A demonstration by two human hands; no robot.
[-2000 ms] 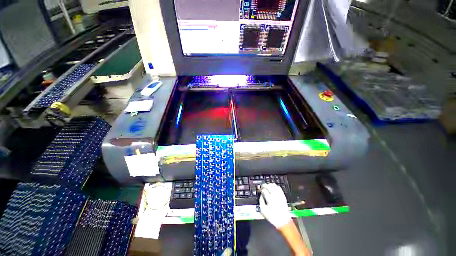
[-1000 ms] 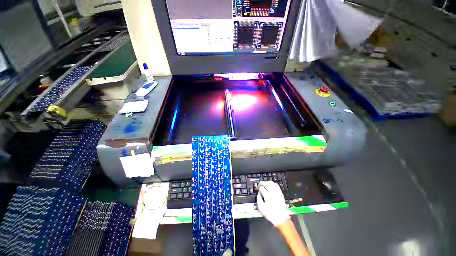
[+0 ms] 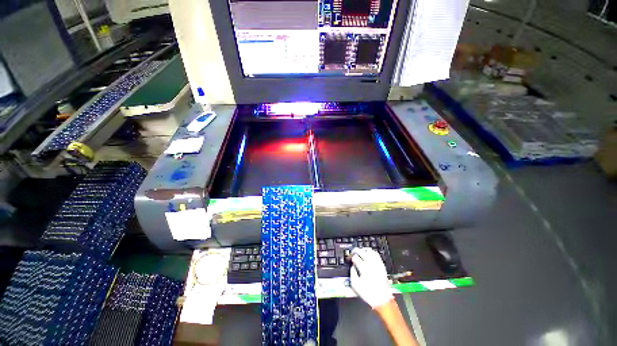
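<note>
A long blue PCB panel (image 3: 288, 263) with rows of small pale parts stands lengthwise in front of me. Its far end is over the machine's front edge and its near end is cut off by the picture's bottom. Only a small pale tip of my left hand (image 3: 310, 342) shows at the panel's lower right, at the frame edge; the rest is hidden. My gloved right hand (image 3: 369, 276) rests on the right part of the black keyboard (image 3: 338, 253), fingertips on the keys, with no object visible in it. The panel covers the keyboard's middle.
The AOI machine (image 3: 460, 179) has an open bay with red and blue light, below a monitor (image 3: 277, 54). A mouse (image 3: 442, 253) lies right of the keyboard. Panel stacks (image 3: 51, 294) stand at left. Paper and a pale ring (image 3: 210, 267) lie left of the keyboard. An emergency stop (image 3: 439, 126) is at right.
The light in the machine's bay shifts from red to bright pink-white and back to red. The panel and my right hand stay almost in place; the view moves slightly.
</note>
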